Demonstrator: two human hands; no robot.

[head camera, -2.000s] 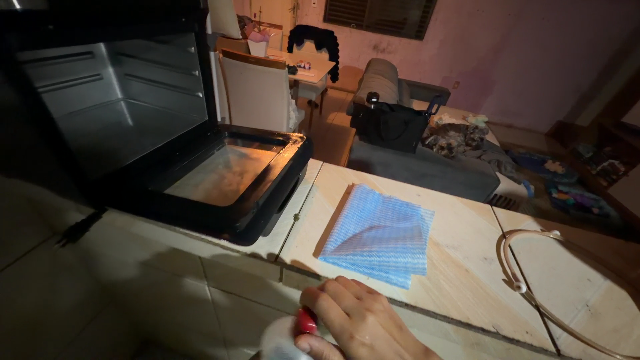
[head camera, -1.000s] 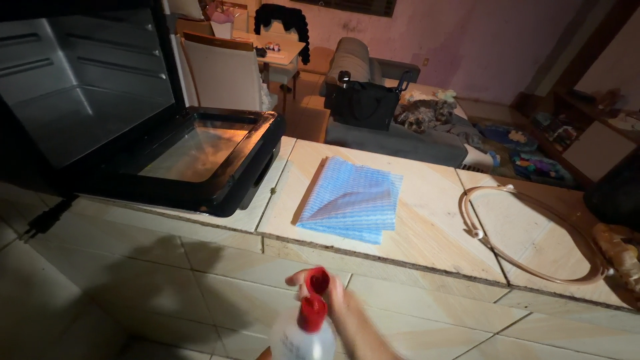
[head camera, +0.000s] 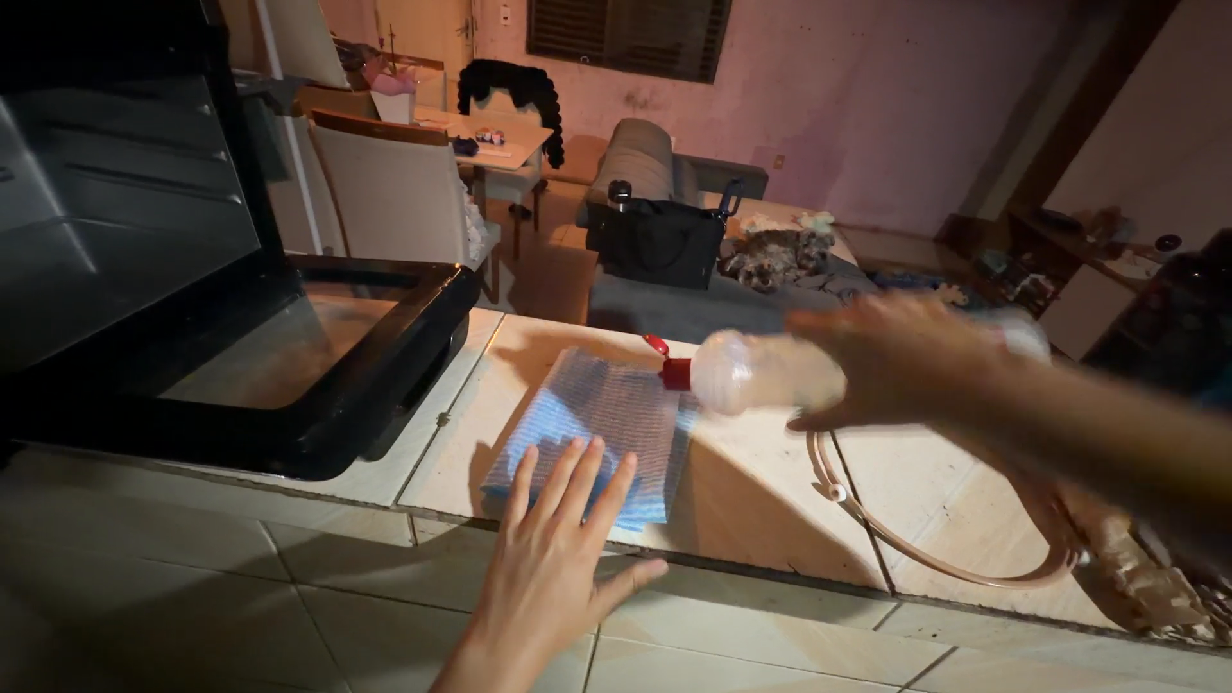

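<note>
My left hand (head camera: 568,539) is spread, palm down, with its fingertips over the near part of a folded blue-and-white striped cloth (head camera: 616,414) on the tiled counter. My right hand (head camera: 866,361), blurred, grips a clear plastic bottle (head camera: 727,373) held sideways above the counter. The bottle's red cap (head camera: 677,373) points left over the cloth's right side, and its small flip lid stands open. No liquid can be made out leaving it.
A black oven's lowered glass door (head camera: 289,356) extends over the counter at left. A coiled beige hose (head camera: 1001,582) lies at right, beside crumpled brown packaging (head camera: 1136,577). Beyond the counter are a sofa (head camera: 630,164) with a black bag (head camera: 654,241) and a dining table (head camera: 520,140).
The bottle, upright below the counter edge one second ago, is now sideways above the counter in my right hand. Its red lid is open. My left hand has come to the cloth.
</note>
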